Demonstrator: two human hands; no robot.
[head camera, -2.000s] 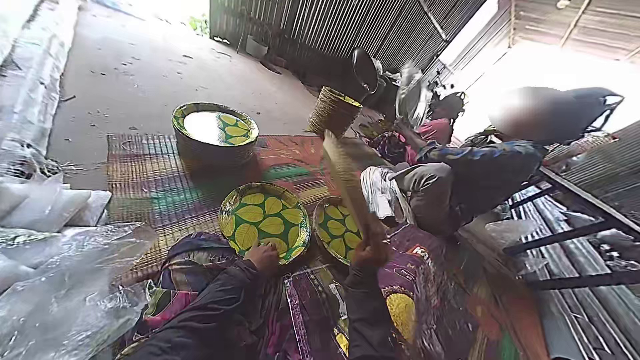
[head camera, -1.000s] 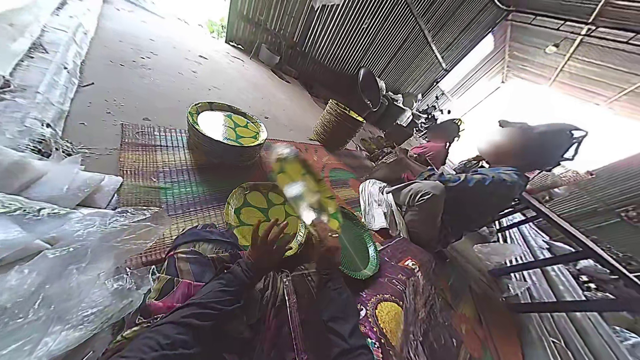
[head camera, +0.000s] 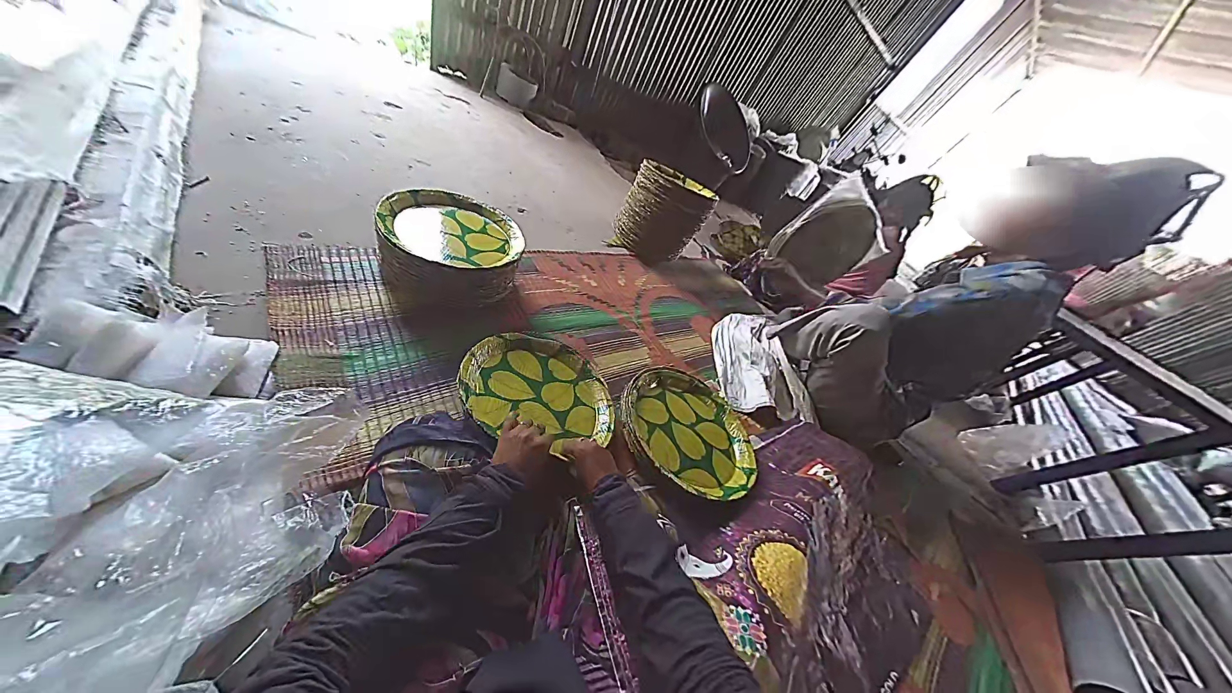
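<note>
A round plate with a green and yellow leaf pattern (head camera: 525, 378) lies before me. My left hand (head camera: 523, 445) and my right hand (head camera: 587, 459) meet its near rim side by side, with the fingers closed on it. Just right of it, a second leaf-patterned plate (head camera: 688, 433) tops a low stack, tilted, with neither hand on it. Farther off on the woven mat stands a tall stack of such plates (head camera: 448, 274), its top one shining with glare. The undersides of my fingers are hidden.
Clear plastic sheeting (head camera: 192, 539) lies at the left. A striped woven mat (head camera: 337, 337) spreads ahead, with another stack of plates (head camera: 659, 212) beyond. A seated person (head camera: 866, 356) is at the right, near a dark metal frame (head camera: 1107, 462) and a purple printed sack (head camera: 799, 529).
Both hands have come down together onto the near rim of the leaf-patterned plate. The blurred plate at my right hand a second ago is no longer raised, and the plain green underside is not seen.
</note>
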